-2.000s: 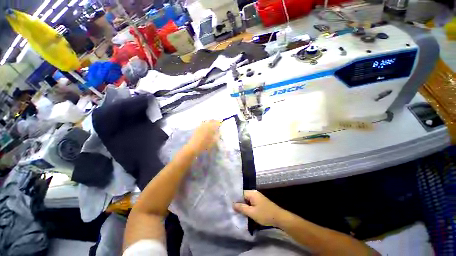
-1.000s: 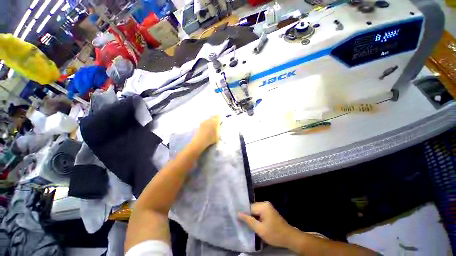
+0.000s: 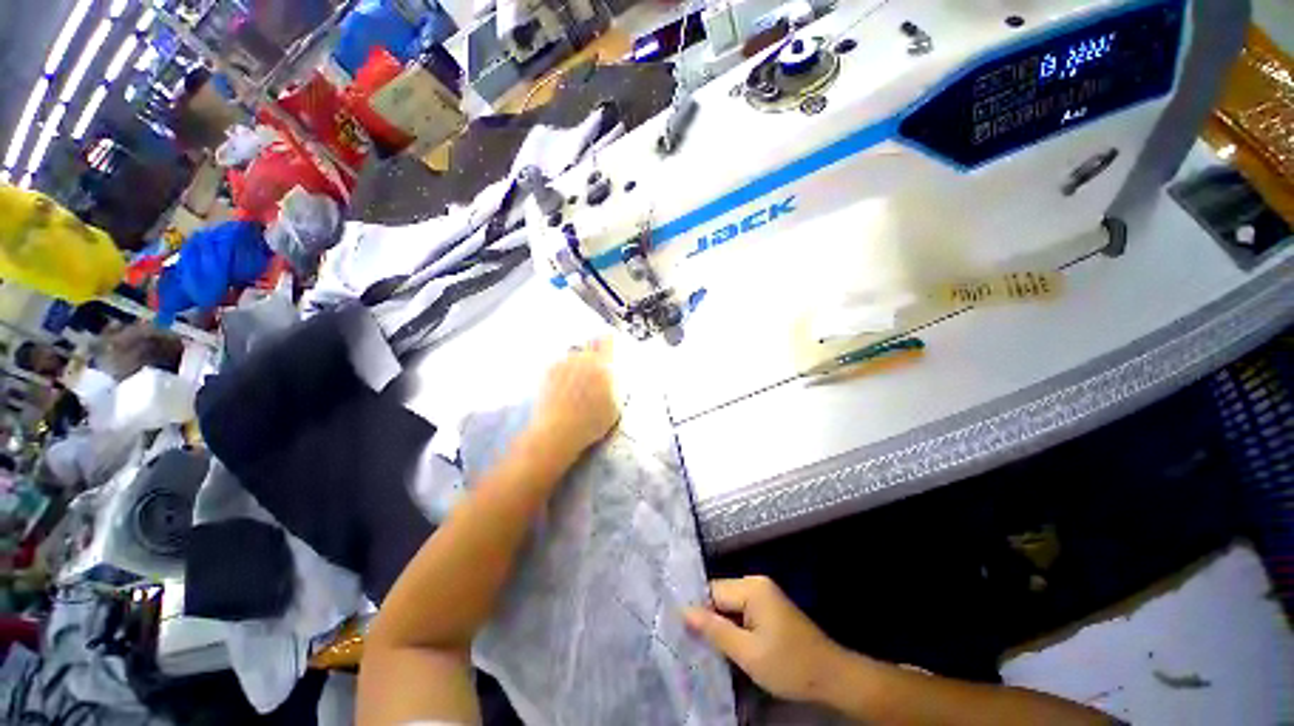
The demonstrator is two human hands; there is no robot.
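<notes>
A garment panel [image 3: 603,553] with its pale mottled grey reverse up runs from the presser foot [image 3: 657,315] of the white sewing machine [image 3: 837,185] down over the table's front edge. My left hand [image 3: 579,404] lies on the panel just in front of the presser foot, fingers towards the needle. My right hand [image 3: 759,631] pinches the panel's right edge between thumb and fingers, below the table edge. The cloth right under the needle is washed out by glare.
Black and grey cut pieces [image 3: 319,426] lie left of my left arm, with more layered behind. Thread snips or tweezers [image 3: 869,360] and a cream printed strip [image 3: 1001,291] lie right of the needle. A blue basket [image 3: 1260,440] stands at the right.
The view has moved closer to the machine. The black strip along the panel's right edge has narrowed to a thin line. Both hands remain on the panel.
</notes>
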